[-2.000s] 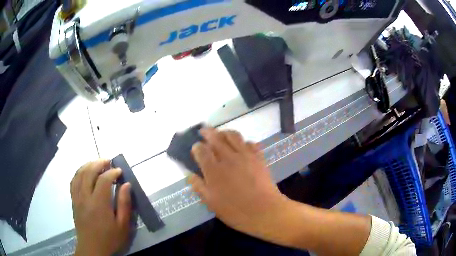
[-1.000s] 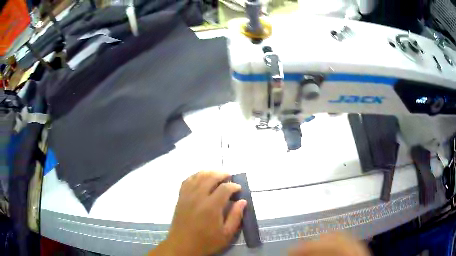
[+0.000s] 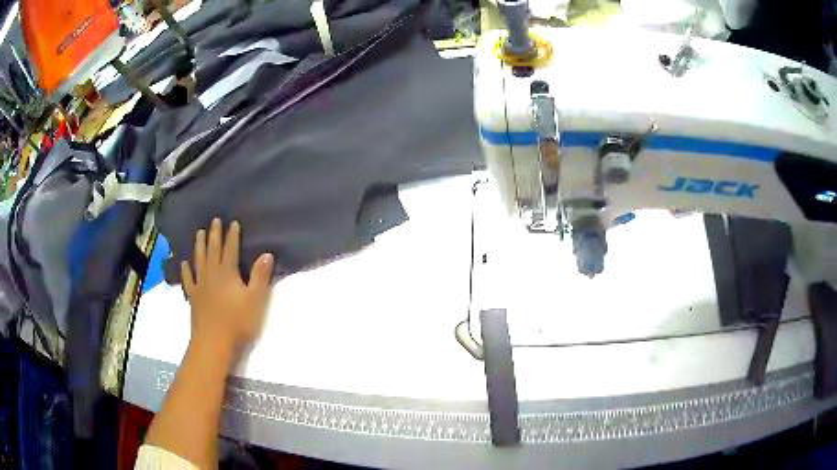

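My left hand lies with fingers spread on the lower left edge of a large dark grey cut panel, left of the sewing machine. A narrow dark strip lies alone across the table's front part, over the printed ruler. The grey attachment hangs under the machine head, over the white bed. My right hand is not in view.
More dark pieces lie right of the needle area, with another strip at the right edge. Dark garments hang off the table's left side. An orange item is at the upper left.
My left hand has let go of the narrow strip and moved left onto the large panel. My right hand has left the picture. The view has shifted left.
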